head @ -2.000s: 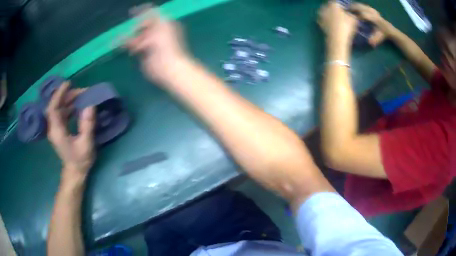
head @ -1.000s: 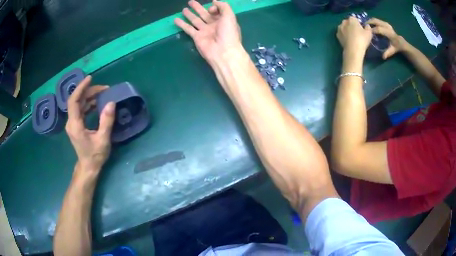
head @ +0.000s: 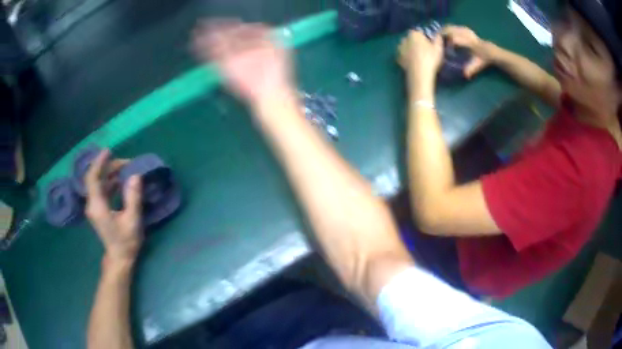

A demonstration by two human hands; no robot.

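My left hand [head: 117, 217] holds a dark grey plastic housing [head: 158, 192] by its wall, thumb on the near side, its deep open side tilted toward me. Two more grey housings, one at the far left [head: 63, 203] and one partly behind my fingers [head: 83, 163], lie beside it. My right hand [head: 252, 60] is stretched out over the bright green strip, blurred, with no part visible in it. A pile of small dark parts with silvery heads [head: 322, 110] lies right of my right wrist, partly hidden by it.
A person in red [head: 545, 191] sits at the right, both hands on a dark part. One small part [head: 353, 78] lies apart from the pile. Dark housings [head: 361, 17] stand at the far edge. The bright green strip [head: 153, 102] runs along the table's far side.
The whole view has shifted. My right hand has moved left relative to the pile and now blurs. My left hand keeps its hold on the housing.
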